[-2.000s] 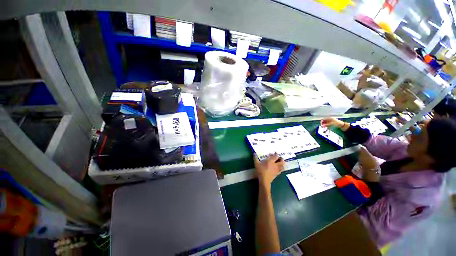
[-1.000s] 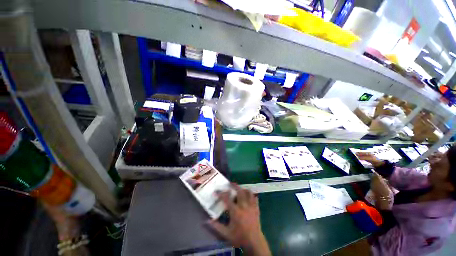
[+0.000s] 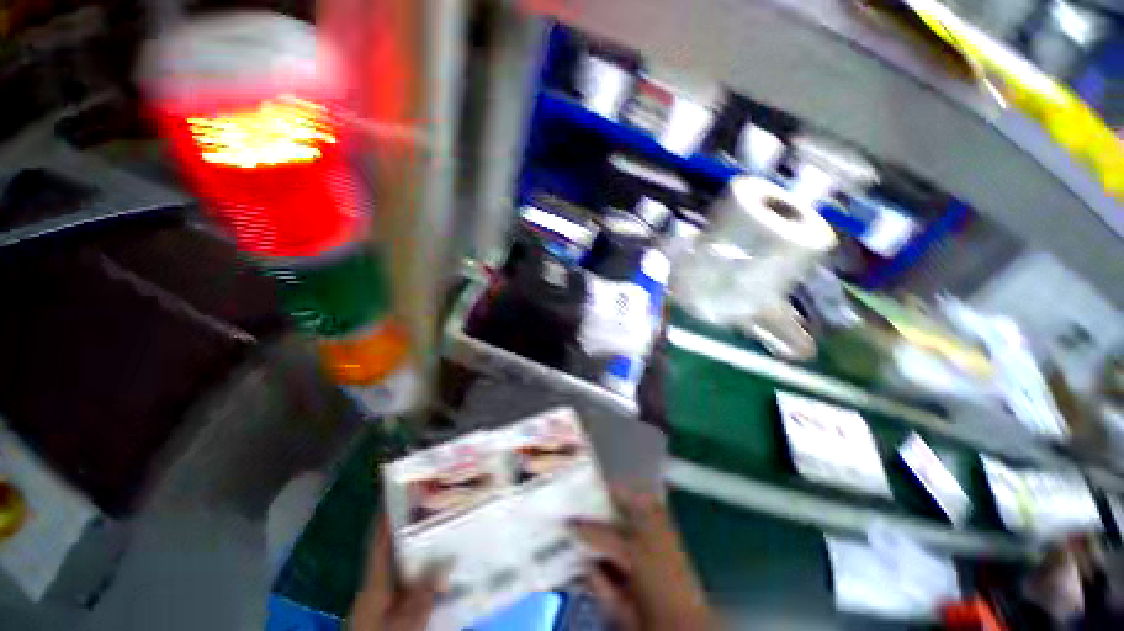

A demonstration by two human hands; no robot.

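Observation:
My left hand (image 3: pixel 401 598) and my right hand (image 3: pixel 629 561) hold white printed packs (image 3: pixel 493 505) between them, at least two side by side with photos at their top ends. The packs are held over the front of the grey scale plate (image 3: pixel 629 450); a lit blue display (image 3: pixel 524 613) shows just below them. Other white packs (image 3: pixel 832 444) lie on the green conveyor (image 3: pixel 727 413) to the right. The view is blurred by motion.
A stack light (image 3: pixel 284 185) with its red section lit stands at the left, beside a dark brown belt (image 3: pixel 111 358). A carton of black items (image 3: pixel 542 376) sits behind the scale, a film roll (image 3: pixel 754 253) behind the conveyor. A blurred person's hand (image 3: pixel 1066 573) is at far right.
The view has swung left. My right hand has drawn the packs toward me over the scale, and my left hand now holds them too. The stack light's red section now glows.

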